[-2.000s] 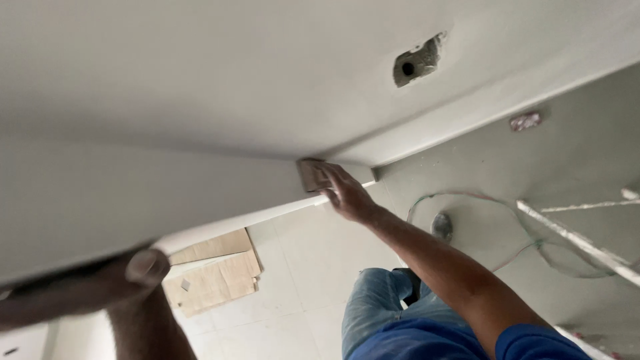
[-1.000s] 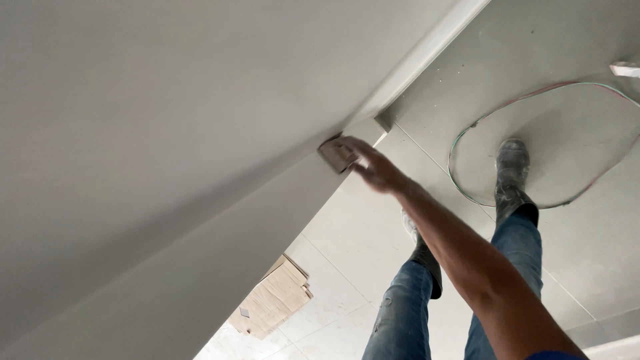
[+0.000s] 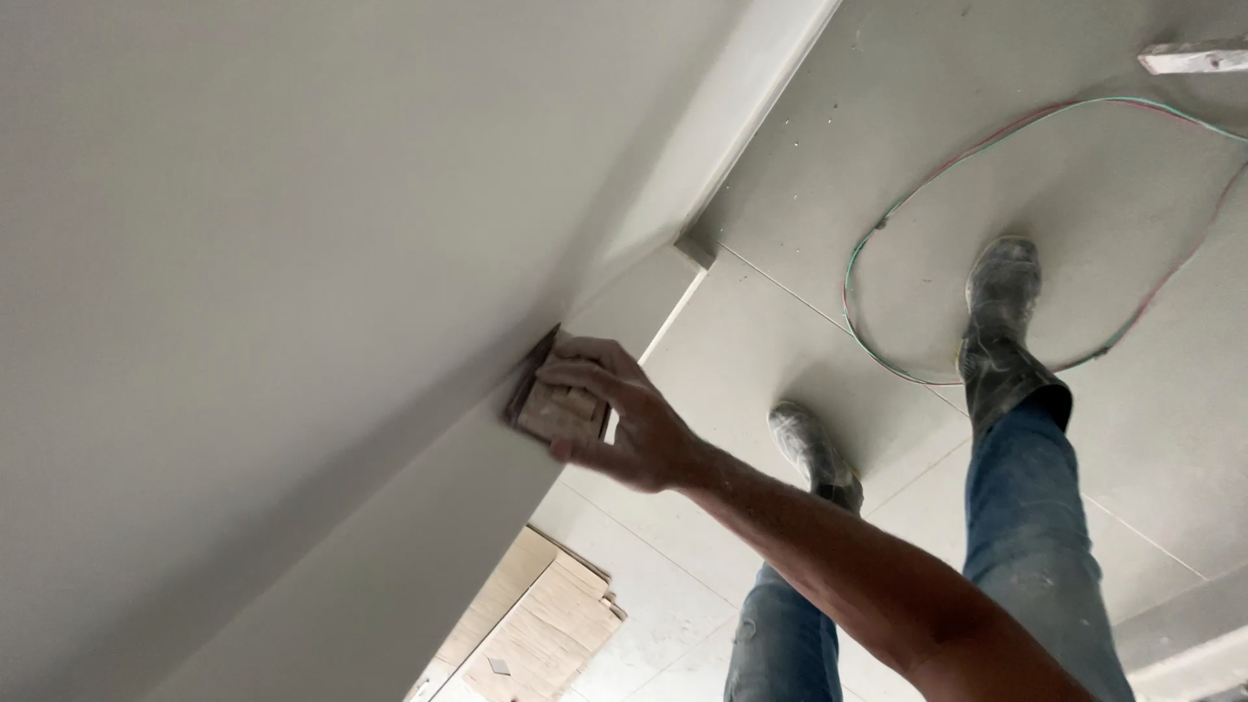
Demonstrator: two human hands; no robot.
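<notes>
My right hand (image 3: 624, 419) grips a small hand sanding block (image 3: 561, 405), brown and dusty, with fingers over its top and the thumb along the lower side. The block lies against the narrow face (image 3: 429, 507) of a pale wall, close to the corner where it meets the broad wall surface (image 3: 292, 214). The hand looks slightly blurred. My left hand is out of the frame.
A loop of green and red cable (image 3: 863, 244) lies on the tiled floor around one dusty boot (image 3: 1004, 283); the other boot (image 3: 804, 439) stands outside it. Flattened cardboard (image 3: 546, 624) lies below the wall edge. A whitish wooden piece (image 3: 1194, 58) is at upper right.
The left hand, seen at lower left two seconds ago, has left the view. The right hand still holds the block near the corner. The view has turned and shows more floor.
</notes>
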